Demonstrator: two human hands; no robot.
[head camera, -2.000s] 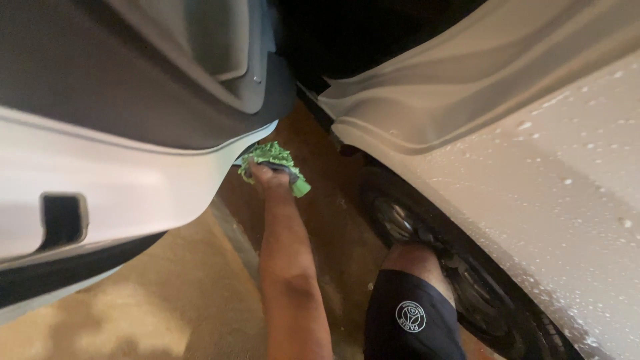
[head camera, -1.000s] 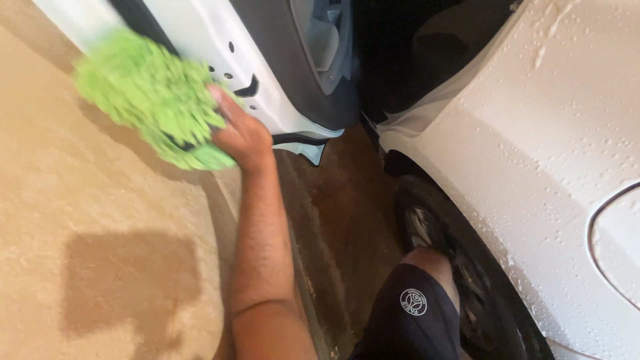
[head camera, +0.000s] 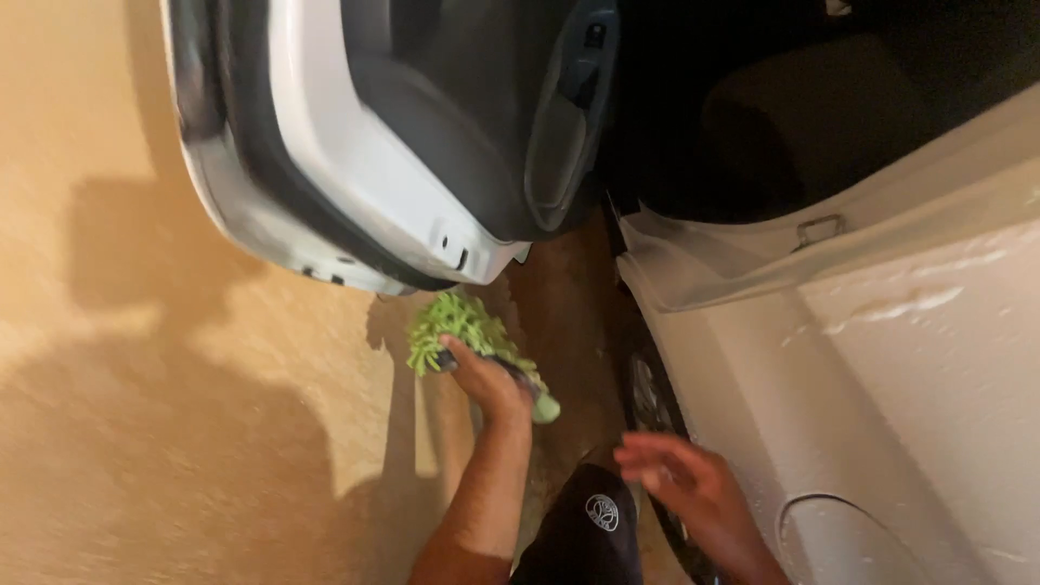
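My left hand (head camera: 487, 382) grips a green microfiber chenille wash mitt (head camera: 459, 325) by its darker back, just under the lower edge of an opened white car door (head camera: 390, 211). The mitt's shaggy strands face up toward the door, though actual contact cannot be told. To the right, my right hand (head camera: 678, 479) is empty, slightly blurred, with its fingers apart. It is in front of the car's wheel (head camera: 650, 390) and beside the wet white rear body panel (head camera: 812, 366).
The door's dark inner trim (head camera: 455, 106) hangs at upper center, beside the dark door opening. A metal striker loop (head camera: 821, 231) sticks out of the door frame. A round-edged fuel flap (head camera: 845, 536) is at lower right. A tan wall (head camera: 162, 390) with shadows stands at left.
My left hand with the mitt has moved from the door's outer side at the left to below its lower edge. My right hand has come into view.
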